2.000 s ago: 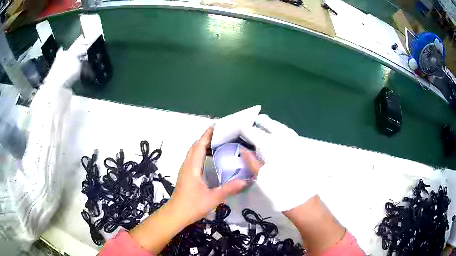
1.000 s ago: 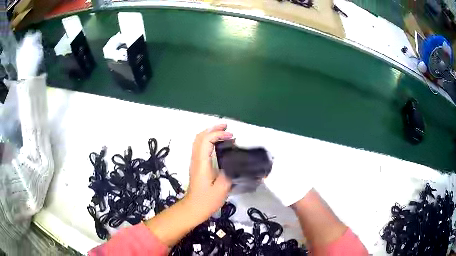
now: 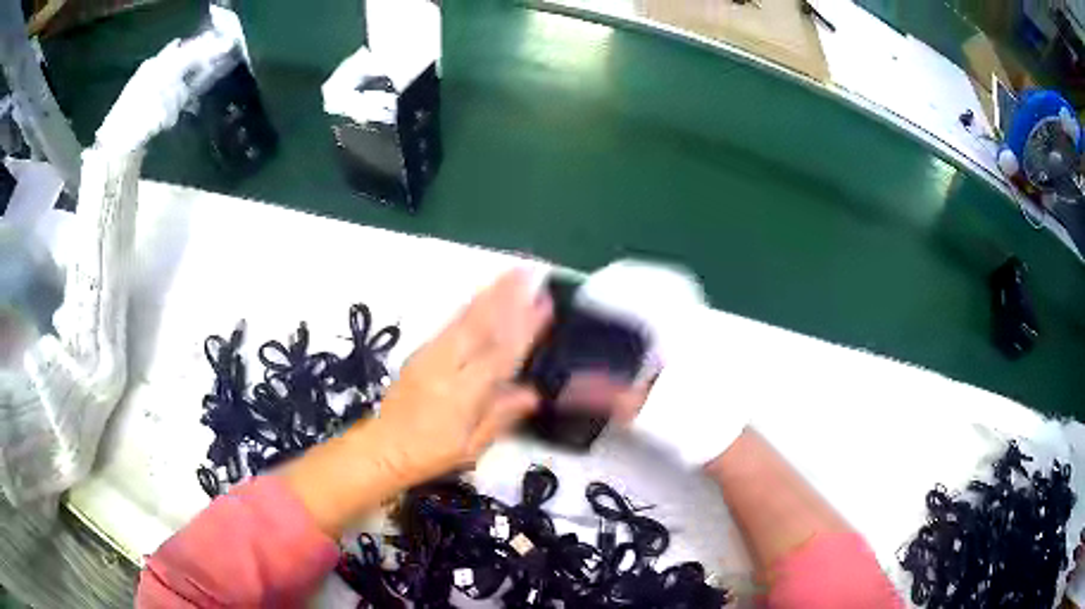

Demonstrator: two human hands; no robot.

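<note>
A small black retail box (image 3: 583, 352) is held above the white worktop, between my two hands. It is blurred, and its lid cannot be made out. My bare left hand (image 3: 470, 375) is on its left side. My right hand (image 3: 666, 357), in a white glove with bare fingertips, grips its right side. Black bundled USB cables (image 3: 524, 541) lie in a heap just below my hands, some with pale plug ends. More cable bundles (image 3: 292, 393) lie to the left.
An open black box (image 3: 387, 137) with a raised white flap stands on the green conveyor belt (image 3: 666, 214). Another person's white-gloved hand (image 3: 173, 77) touches a second box (image 3: 236, 119). A dark box (image 3: 1013, 307) is at right. Another cable heap (image 3: 993, 535) lies lower right; a blue fan (image 3: 1047, 140) stands beyond.
The box in my hands no longer shows its pale open top and is turned, dark sides showing. Boxes on the belt have moved right. The neighbour's gloved hand has come back to a box.
</note>
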